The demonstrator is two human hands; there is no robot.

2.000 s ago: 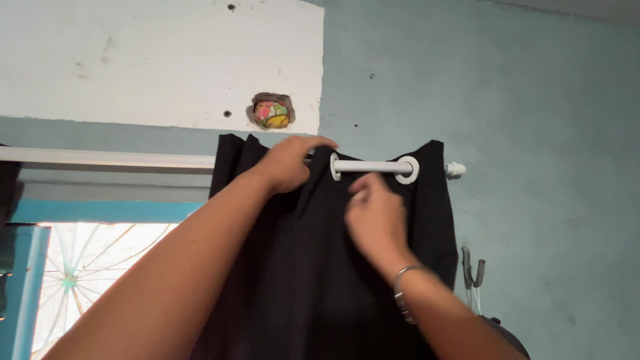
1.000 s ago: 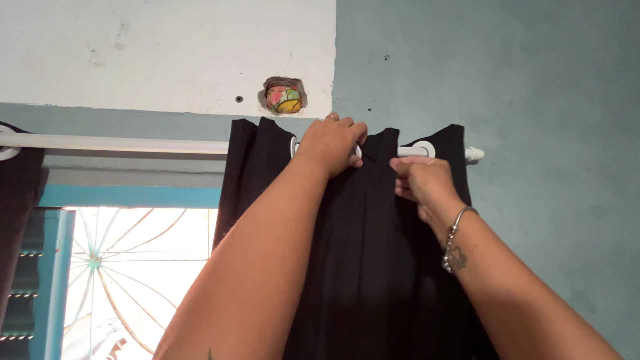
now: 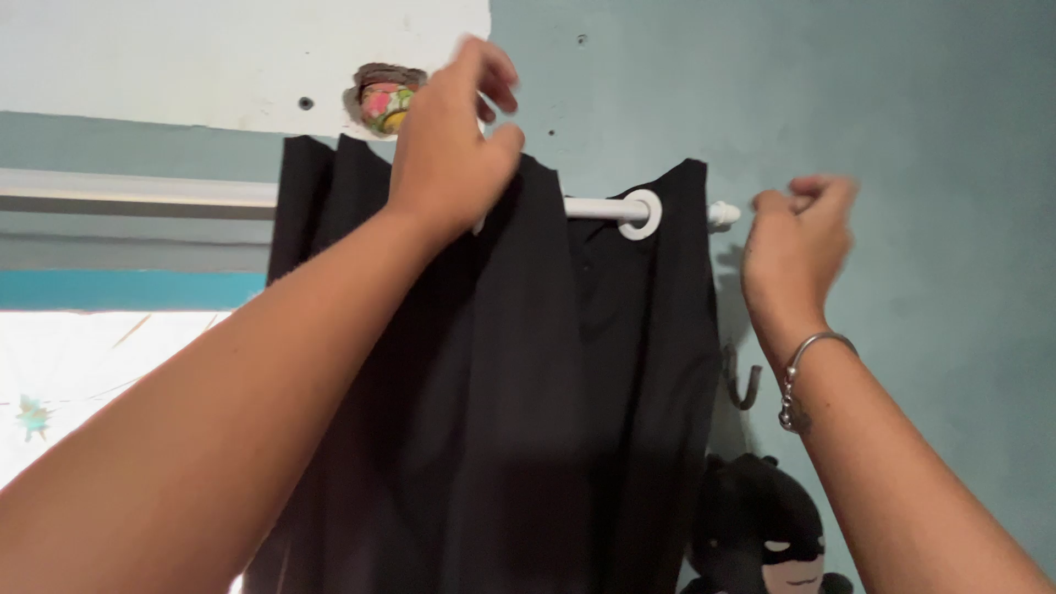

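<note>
A black grommet curtain [image 3: 528, 371] hangs in folds from a white curtain rod [image 3: 598, 208]. One white grommet ring [image 3: 640, 214] shows around the rod near the curtain's right edge. My left hand [image 3: 454, 140] is raised in front of the curtain's top, its fingers apart and above the rod, holding nothing that shows. To the right of the rod's white end cap [image 3: 724, 214], my right hand [image 3: 799, 239] is in the air with bent fingers, apart from the cap and with nothing seen in it. A metal bracelet circles the right wrist.
A bright window [image 3: 82, 371] with a blue frame [image 3: 124, 290] lies at the left. A hole [image 3: 386, 99] stuffed with colourful material is in the wall above the rod. Right of the curtain are a dark wall hook [image 3: 747, 384] and a black plush toy [image 3: 763, 520].
My left hand has lifted off the curtain's top. My right hand has let go near the right ring and moved right, past the end cap. The view is closer to the curtain.
</note>
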